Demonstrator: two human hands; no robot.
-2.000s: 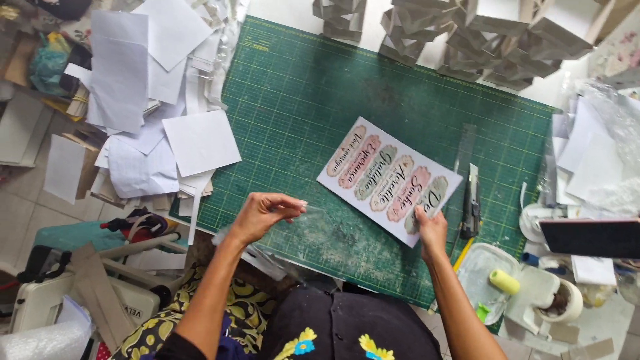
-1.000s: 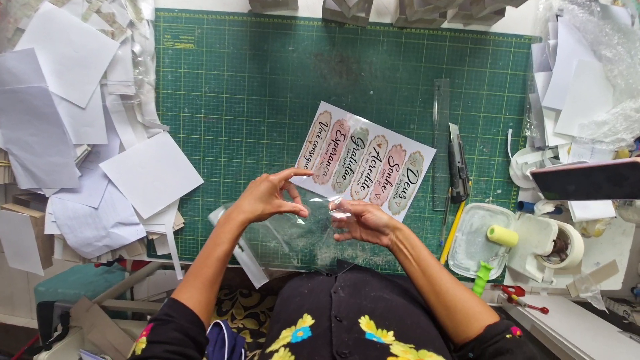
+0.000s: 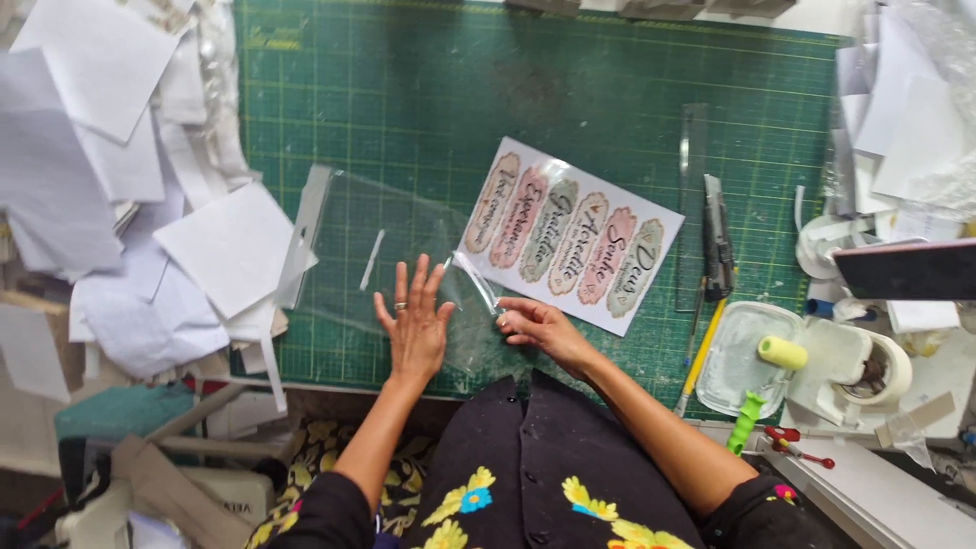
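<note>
A clear plastic bag (image 3: 358, 221) with a hang-hole header strip lies flat on the green cutting mat (image 3: 396, 91). My left hand (image 3: 418, 320) rests palm down on the bag with its fingers spread. At the bag's right edge, the thumb and fingers of my right hand (image 3: 541, 329) pinch a loose plastic strip (image 3: 478, 280). The printed card sheet (image 3: 572, 236), with lettered pink, green and beige labels, lies tilted on the mat just above my right hand.
Right of the sheet are a clear ruler (image 3: 691, 206), a snap-off utility knife (image 3: 717, 236) and a yellow-handled brush (image 3: 701, 351). A plastic tray (image 3: 724, 374) with a small foam roller (image 3: 782, 353) and a tape roll (image 3: 877, 370) sit farther right. Paper offcuts (image 3: 221, 244) pile up left.
My right hand held the sheet two seconds ago; the sheet now lies on the mat. Both hands have gone to the clear bag, the left one now flattened on it.
</note>
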